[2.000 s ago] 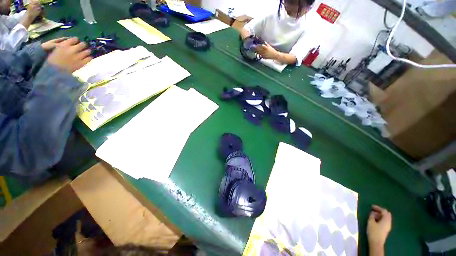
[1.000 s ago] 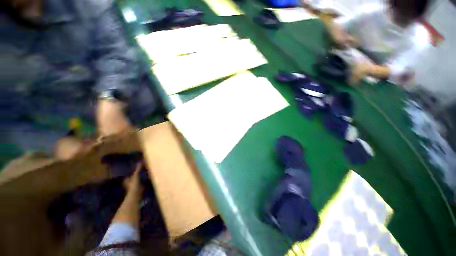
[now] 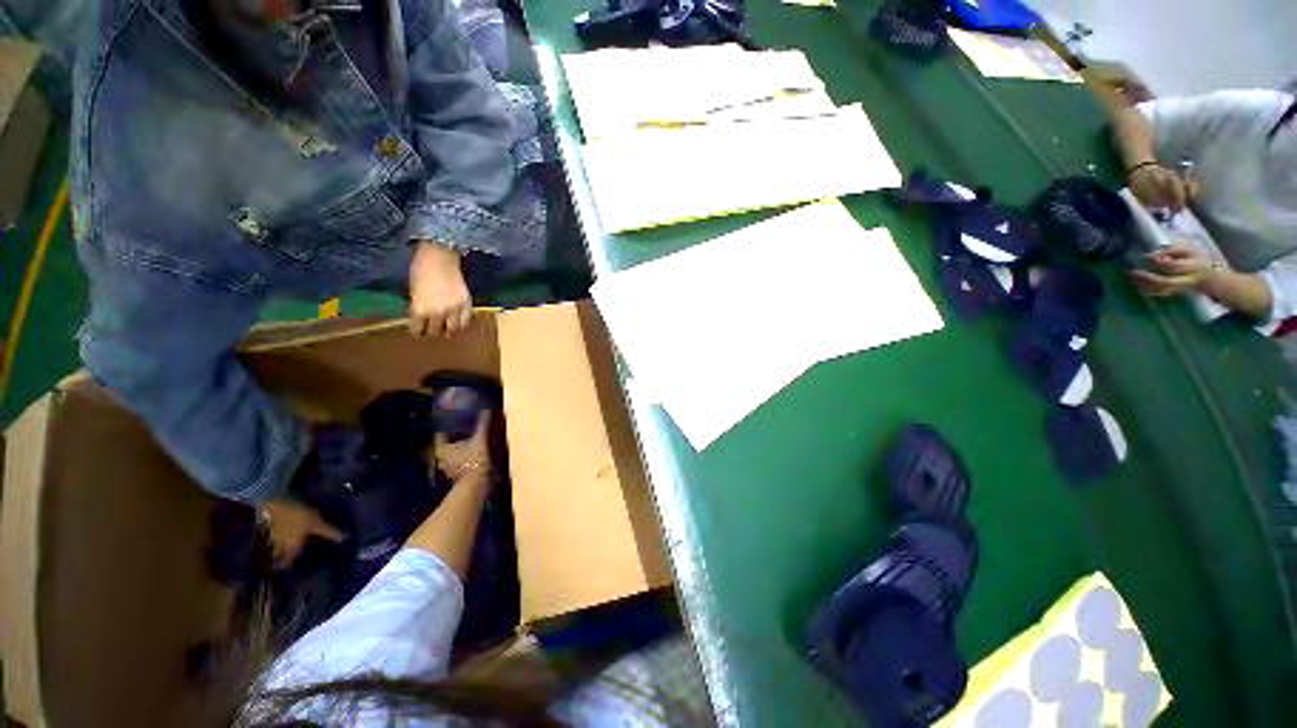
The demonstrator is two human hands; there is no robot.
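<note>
My left hand [image 3: 467, 452] reaches into the open carton [image 3: 566, 469] at the left and grips a dark fan base [image 3: 458, 410] near the carton's upper right corner. Its fingers are partly hidden by the base. More dark bases [image 3: 373, 512] lie heaped in the carton. My right hand is out of the picture; only a blurred piece of sleeve shows at the bottom edge. A pad sheet [image 3: 1055, 666] with grey discs lies on the green bench at the bottom right, cut off by the frame.
Dark bases [image 3: 932, 477] overlap near the pad sheet. Others with whitish patches [image 3: 1088, 441] lie farther back. White sheets [image 3: 775, 320] cover the near bench edge [image 3: 683, 548]. A person in a denim jacket [image 3: 285, 171] reaches into the same carton. Another person's hands [image 3: 1173, 263] are across the bench.
The view has swung left and down towards the carton. My left hand has come into view there and now grips a base. My right hand, earlier beside the pad sheet, has left view.
</note>
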